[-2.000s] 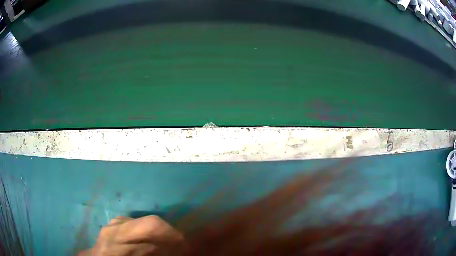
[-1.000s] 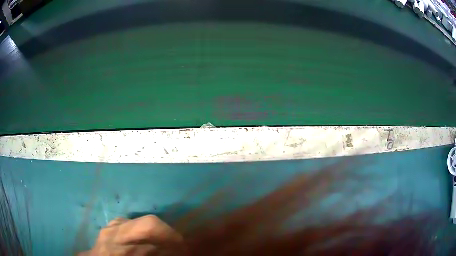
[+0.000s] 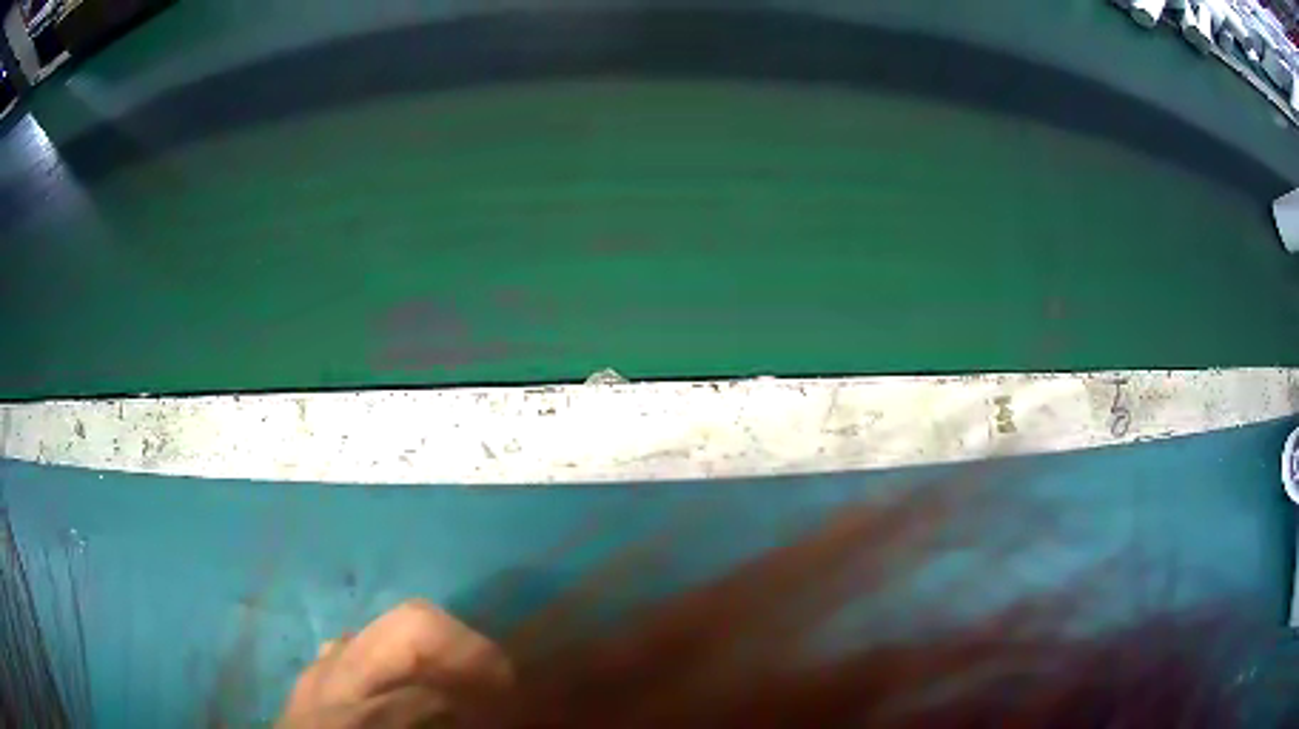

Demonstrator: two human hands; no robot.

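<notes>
My left hand (image 3: 399,667), bare and curled, is at the bottom edge left of centre, over the blue-green workbench top (image 3: 185,548). The picture's edge cuts it off, and whether its fingers hold anything is hidden. My right hand is not in view. A white handheld fan (image 3: 1292,467) is cut off by the right edge beside the bench. A white piece (image 3: 1286,221), perhaps part of a fan, shows at the belt's right edge.
The green conveyor belt (image 3: 684,214) runs across, bordered by the scuffed cream-white rail (image 3: 570,432). White fans (image 3: 1197,26) are heaped at the top right. Blurred reddish-brown strands, perhaps hair, cover the lower centre and right.
The reddish belt stain has moved left. The white piece has appeared at the belt's right edge. My left hand stays curled in nearly the same place, while the view has tilted slightly.
</notes>
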